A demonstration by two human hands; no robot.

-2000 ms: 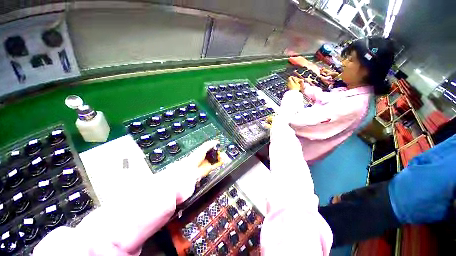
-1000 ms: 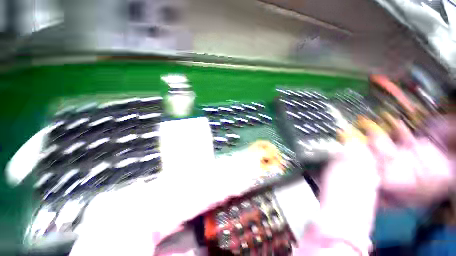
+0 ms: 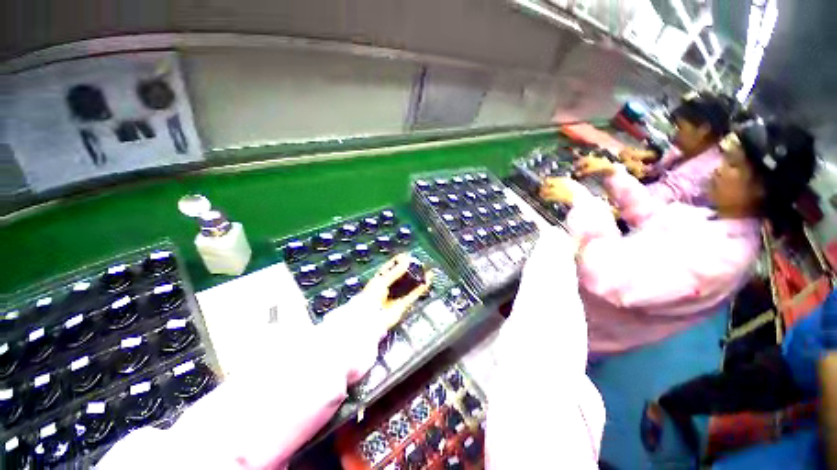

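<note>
My left hand (image 3: 396, 292) is over the part-filled clear tray (image 3: 317, 314), its fingers around a black round part (image 3: 407, 281). The tray's back rows hold black parts with small white labels; its front pockets show pale. My right sleeve (image 3: 541, 367) reaches up from the bottom centre, beside the stacked blister trays; my right hand cannot be made out at its end. A large filled tray (image 3: 206, 341) of labelled black parts lies at the left. A white paper sheet (image 3: 248, 307) lies between the trays.
A whitish pump bottle (image 3: 223, 248) stands behind the paper. Stacked trays (image 3: 473, 220) stand right of the part-filled tray. A red crate (image 3: 353, 447) with small parts is below the bench edge. Two people in pink (image 3: 661, 266) work at the right.
The view has swung and blurred, then steadied, with bench items now further right than two seconds ago. My left hand still holds a black part over the same tray.
</note>
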